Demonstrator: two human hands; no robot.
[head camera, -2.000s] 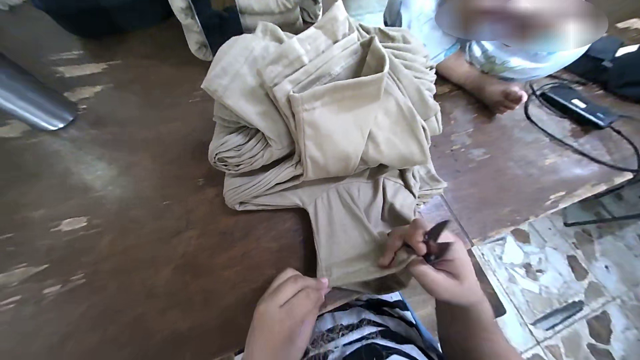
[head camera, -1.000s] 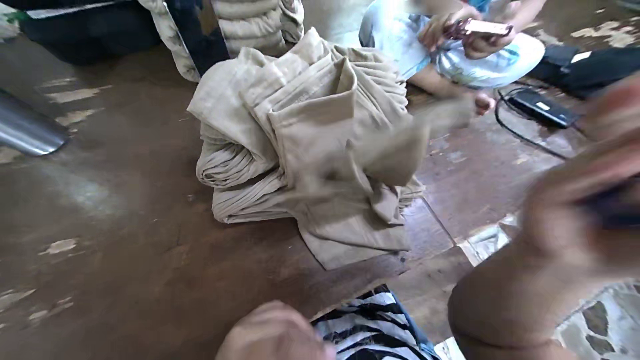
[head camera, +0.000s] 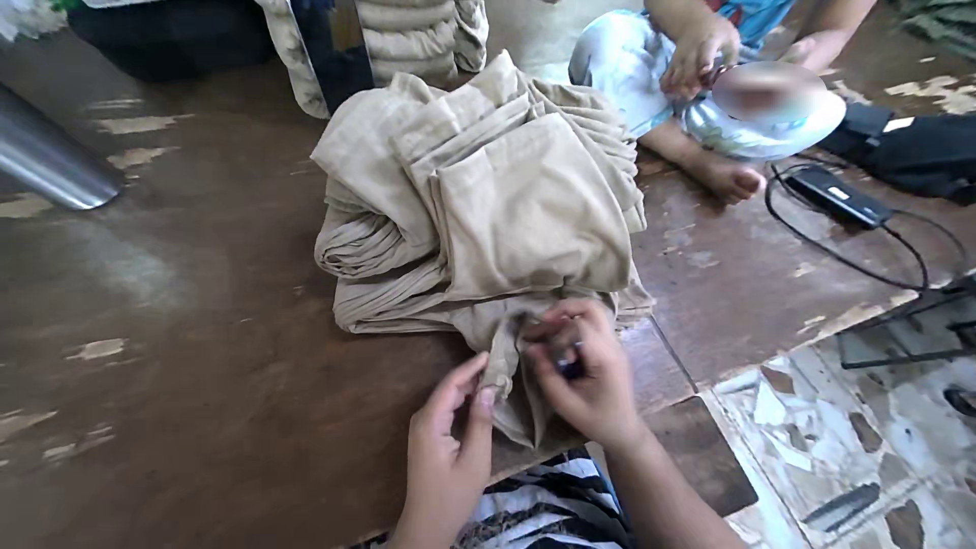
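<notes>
A heap of folded khaki cloth pieces (head camera: 534, 206) lies on the brown wooden table (head camera: 229, 412). At its near side, my left hand (head camera: 454, 435) pinches the edge of one khaki piece (head camera: 522, 415) between thumb and fingertips. My right hand (head camera: 591, 366) is on the same piece, just right of the left, with its fingers curled around a small dark tool (head camera: 568, 362). The tool is mostly hidden in the palm, and its kind cannot be told. Blur hides where its tip is.
Another person's hands (head camera: 701, 57) and bare foot (head camera: 724, 171) are at the upper right. A black power adapter (head camera: 839, 196) with its cable lies near them. A metal cylinder (head camera: 57, 152) is at the left, stacked khaki rolls (head camera: 408, 38) and a black tub (head camera: 168, 38) behind.
My right hand has come back from the far right to the cloth at the heap's near side. My left hand has moved up from the bottom edge and now pinches that cloth.
</notes>
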